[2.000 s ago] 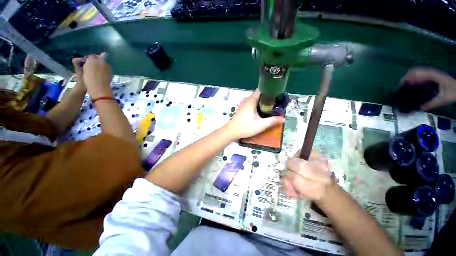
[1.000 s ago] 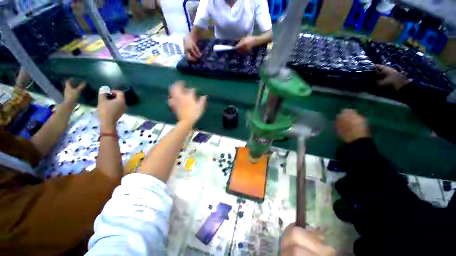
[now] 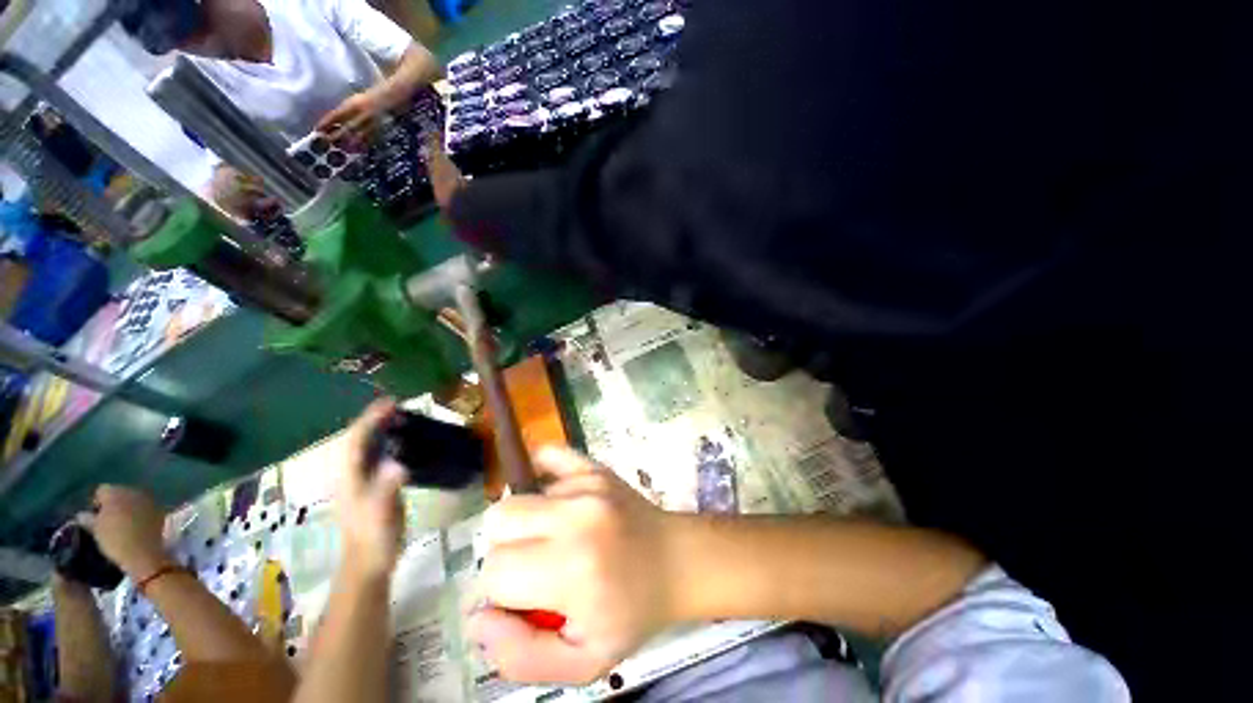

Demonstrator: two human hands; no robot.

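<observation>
My left hand (image 3: 368, 501) holds a black cylindrical unit (image 3: 434, 451), tilted on its side, just left of the orange press pad (image 3: 539, 408). My right hand (image 3: 570, 570) is closed around the lower end of the press lever (image 3: 492, 378), with a bit of the red knob (image 3: 546, 619) showing. The green hand press (image 3: 368, 282) looks tilted in the view. The ram tip (image 3: 460, 397) is near the pad's upper left corner. The lever and my right hand partly hide the pad.
A person in black fills the right side. Another worker's hands hold a black unit (image 3: 85, 552) at lower left. A further unit (image 3: 197, 438) is on the green belt (image 3: 275, 398). A person in white sits beyond the belt, near a tray (image 3: 550, 76) of rounds.
The view has turned and tilted. My left hand, empty and reaching over the belt before, now holds a black unit beside the pad. The person in black fills far more of the right side.
</observation>
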